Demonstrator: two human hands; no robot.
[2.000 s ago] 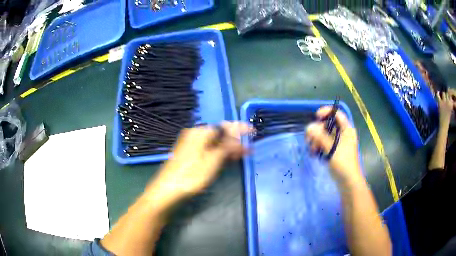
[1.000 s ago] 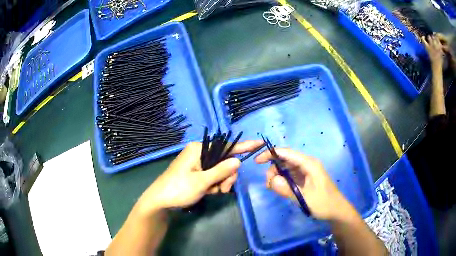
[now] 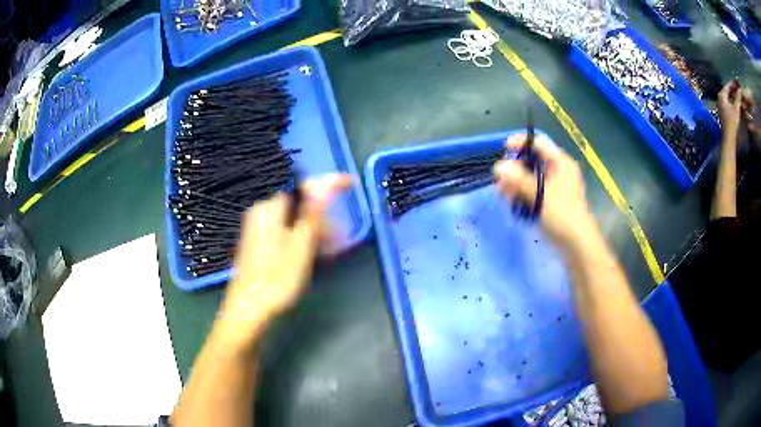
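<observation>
My left hand (image 3: 279,238) is blurred over the lower right part of the supply tray (image 3: 357,218). Dark ends of black sleeved pieces (image 3: 294,193) show between its fingers; how many is unclear. Many more black pieces (image 3: 234,142) with small shiny tips lie piled in that tray. My right hand (image 3: 555,188) holds dark thread snips (image 3: 531,175), blades up, over the top right of the work tray (image 3: 390,288). A row of black pieces (image 3: 442,179) lies along that tray's top, partly hidden by my right hand. Tiny black offcuts (image 3: 461,263) dot its floor.
A white sheet (image 3: 108,334) lies at left beside a small block (image 3: 52,279) and clear plastic bag (image 3: 15,271). White loops (image 3: 473,47) lie near the yellow line. A blue parts tray (image 3: 697,171) and another person's hand (image 3: 733,104) are at right. White parts (image 3: 576,409) show below the work tray.
My left hand has moved left and up, from beside the snips to over the supply tray. My right hand has moved up and right with the snips, away from the left hand.
</observation>
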